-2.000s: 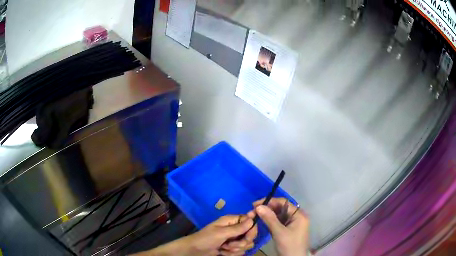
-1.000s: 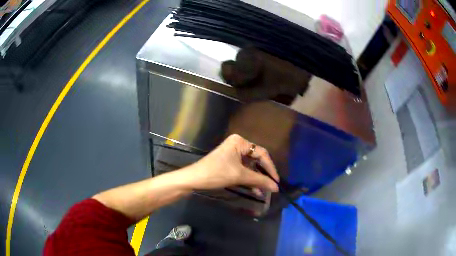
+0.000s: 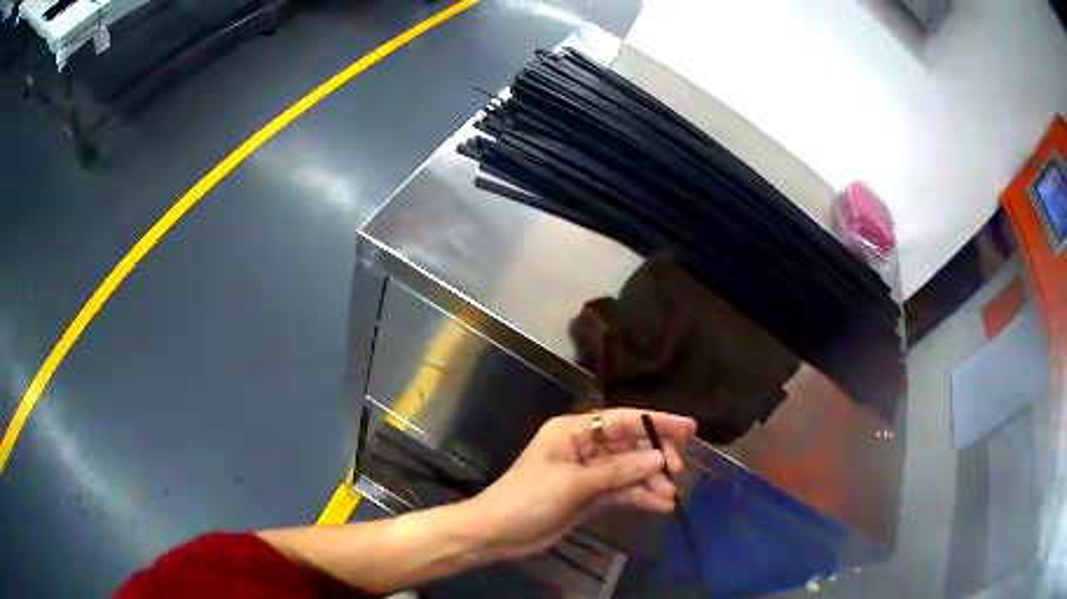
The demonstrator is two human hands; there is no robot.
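My left hand [image 3: 573, 480], with a ring and a dark red sleeve, is at the lower middle. It pinches one end of a black rubber strip [image 3: 658, 442] between thumb and fingers. The strip hangs down past the fingers towards the bottom edge, blurred at its lower part. A stack of long black strips [image 3: 690, 187] lies fanned across the top of the steel cabinet [image 3: 451, 222], beyond my hand. A dark cloth [image 3: 673, 339] lies beside the stack, nearer to my hand. My right hand is not in view.
A pink packet [image 3: 864, 219] sits at the cabinet's far right end. An orange panel [image 3: 1045, 199] with a screen stands at the right edge. A yellow line [image 3: 176, 215] curves over the grey floor at the left. Part of a table [image 3: 70, 35] shows at upper left.
The view has swung left to the cabinet. My right hand and the blue bin have left the picture. My left hand still holds the strip, now closer to the cabinet's front edge.
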